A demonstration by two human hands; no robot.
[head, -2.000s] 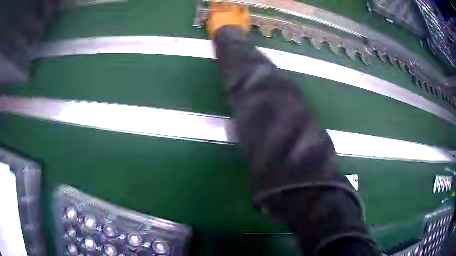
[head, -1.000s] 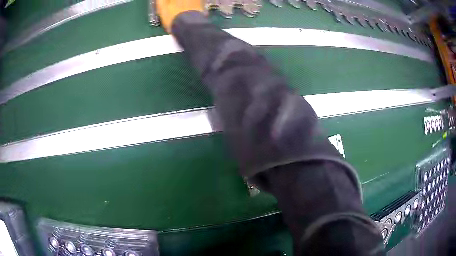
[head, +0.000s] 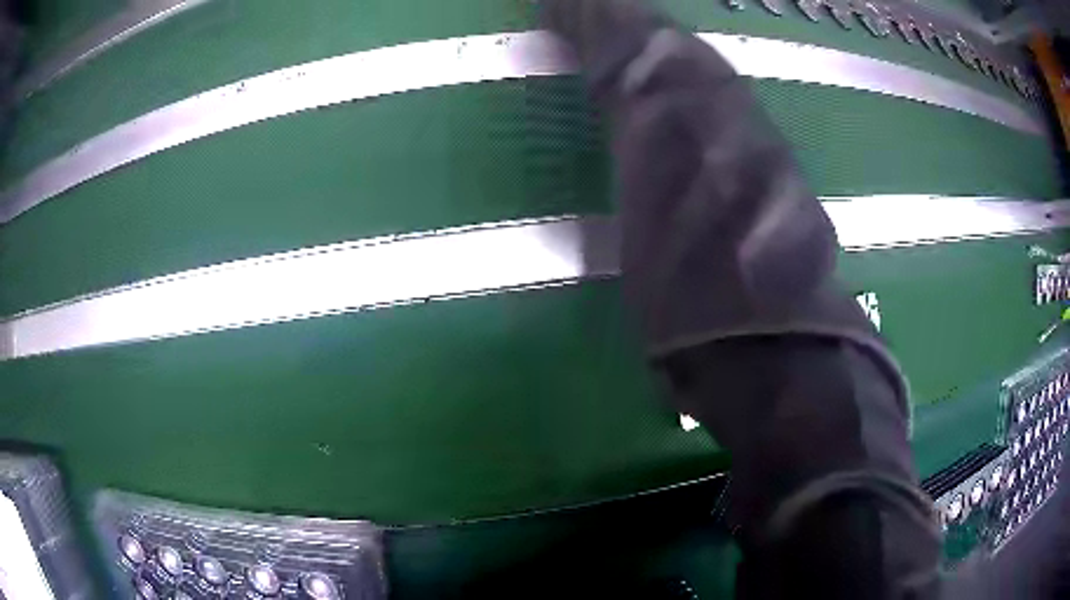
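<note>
Neither of my hands is in view. My right arm, in a dark sleeve (head: 727, 234), reaches from the lower right to the top edge, where the hand is cut off. Small silver-white bits show at the sleeve's right side (head: 868, 309) and left side (head: 689, 421); the sleeve hides whatever lies between them. A clear blister tray (head: 264, 534) with round inserts sits at the lower left. Plates with round silver centres (head: 972, 497) lie at the lower right, beside another tray (head: 1037, 436) with rows of small pockets.
Silver strips (head: 352, 279) cross the green mat (head: 505, 387). A row of toothed brackets (head: 898, 33) lies at the top right. A small toothed silver piece (head: 1052, 283) is at the right edge. Another clear tray with a white sheet (head: 24, 541) is at the lower left corner.
The orange-gloved right hand, earlier at the grey toothed brackets, has left the picture over the top edge. The sleeve now stands farther right and higher. The view has shifted and turned.
</note>
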